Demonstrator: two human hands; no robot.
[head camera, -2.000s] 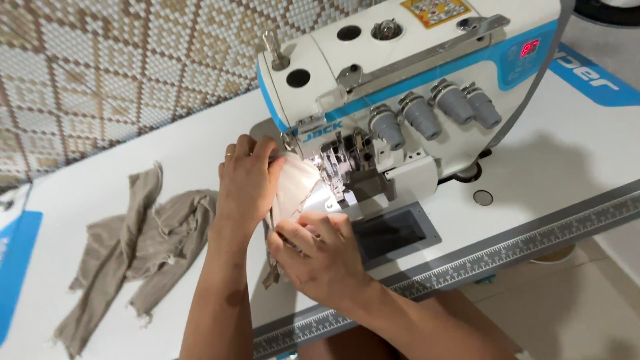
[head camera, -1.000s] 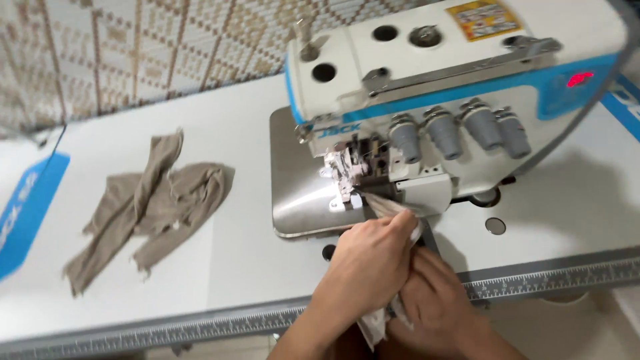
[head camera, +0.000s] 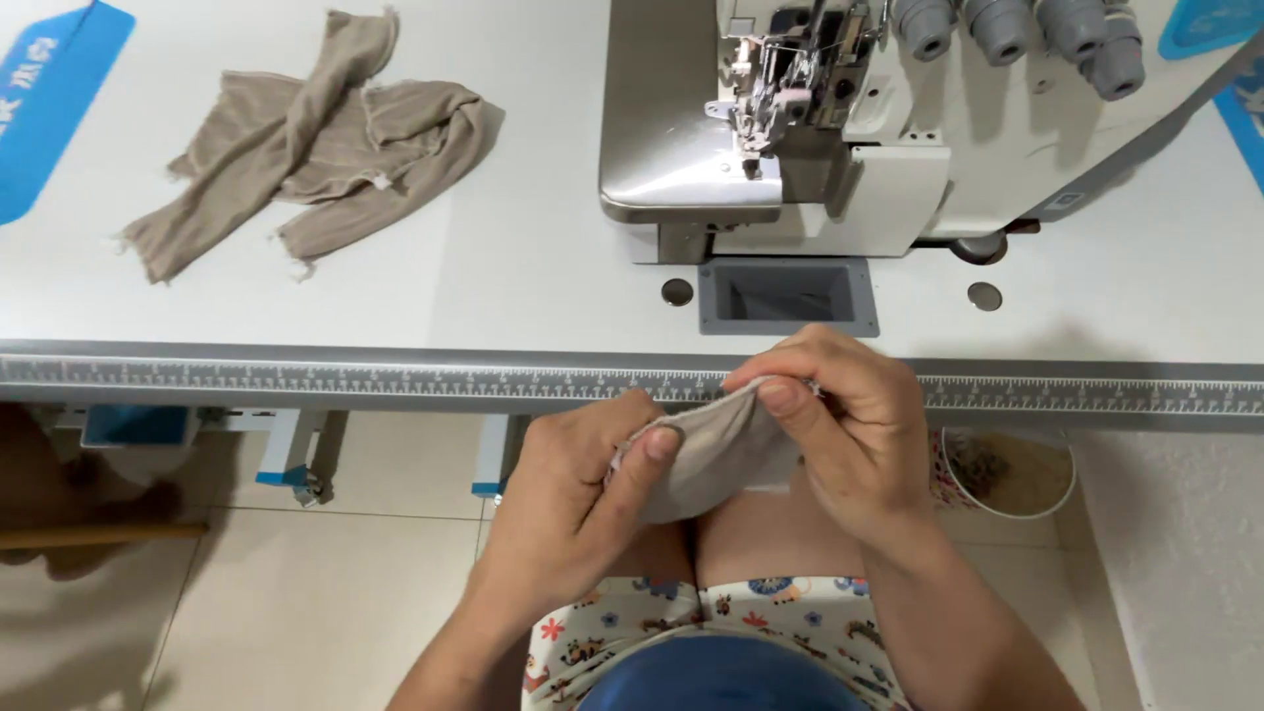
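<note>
A light grey-beige piece of fabric (head camera: 716, 459) is stretched between my hands over my lap, just in front of the table edge. My left hand (head camera: 597, 484) pinches its left end, thumb on top. Its upper right edge is gripped between the thumb and fingers of my right hand (head camera: 849, 430). A stitched edge runs along the top of the cloth between both hands. Beyond them stands an overlock sewing machine (head camera: 899, 197), its needle and presser foot area (head camera: 755, 148) bare of cloth. Crumpled taupe fabric pieces (head camera: 296, 148) lie on the table at the left.
A measuring scale (head camera: 346, 375) runs along the front edge of the white table (head camera: 533, 296). A grey recessed tray (head camera: 790, 296) sits in the tabletop before the machine. Below the table at the right is a bin (head camera: 1007, 474) with scraps. Part of another person's foot (head camera: 99, 504) shows at the lower left.
Both hands have moved from the machine's sewing area to over my lap, with the cloth between them. The view has shifted downward. The taupe pieces still lie on the table.
</note>
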